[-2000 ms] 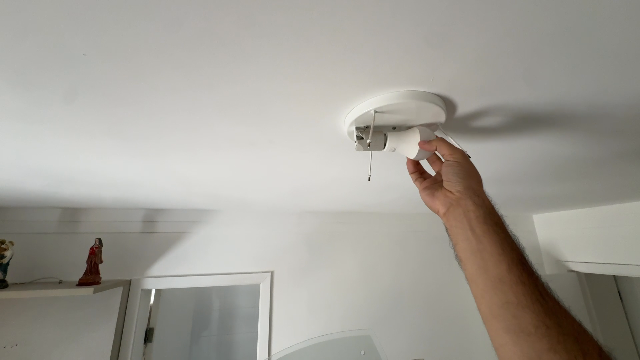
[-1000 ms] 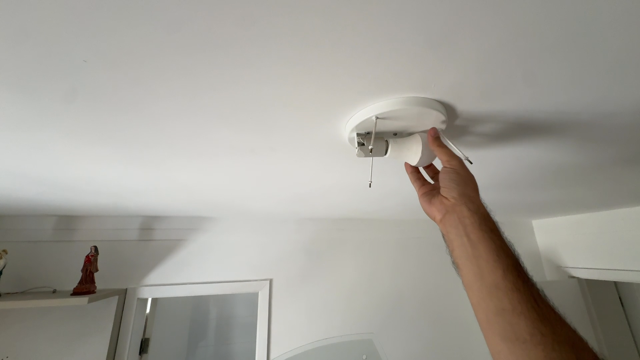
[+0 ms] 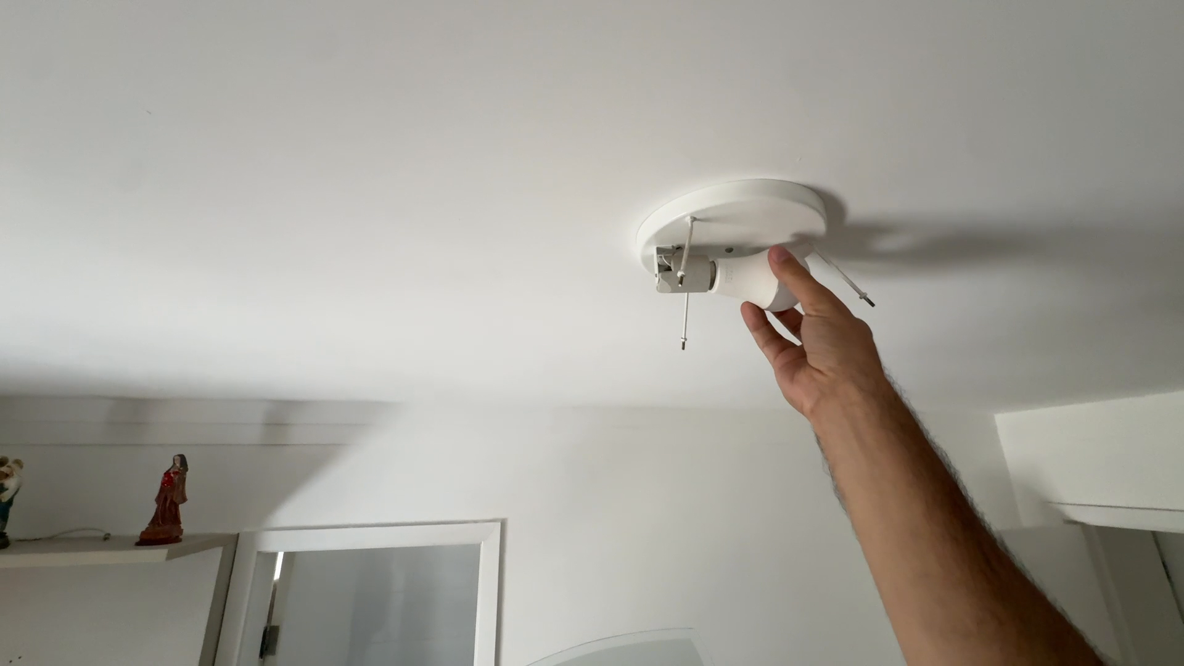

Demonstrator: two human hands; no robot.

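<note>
With its fingertips around the wide end of a white light bulb (image 3: pixel 751 279), my right hand (image 3: pixel 814 333) reaches up from the lower right. The bulb lies sideways under a round white ceiling fixture (image 3: pixel 740 217), its narrow end at a lamp socket (image 3: pixel 686 275). How deep the bulb sits in the socket is hard to tell. Three thin metal rods hang from the fixture; one rod (image 3: pixel 844 277) slants down just right of my fingers. My left hand is out of view.
At the lower left a white shelf (image 3: pixel 102 552) bears a red-robed figurine (image 3: pixel 166 499) and part of a second figurine (image 3: pixel 9 495). A white door frame (image 3: pixel 379 536) stands beside it. A curved glass edge (image 3: pixel 629 643) shows at the bottom.
My right hand's fingers have shifted around the bulb; the thumb is now higher on its side than two seconds ago. The bulb remains beside the socket.
</note>
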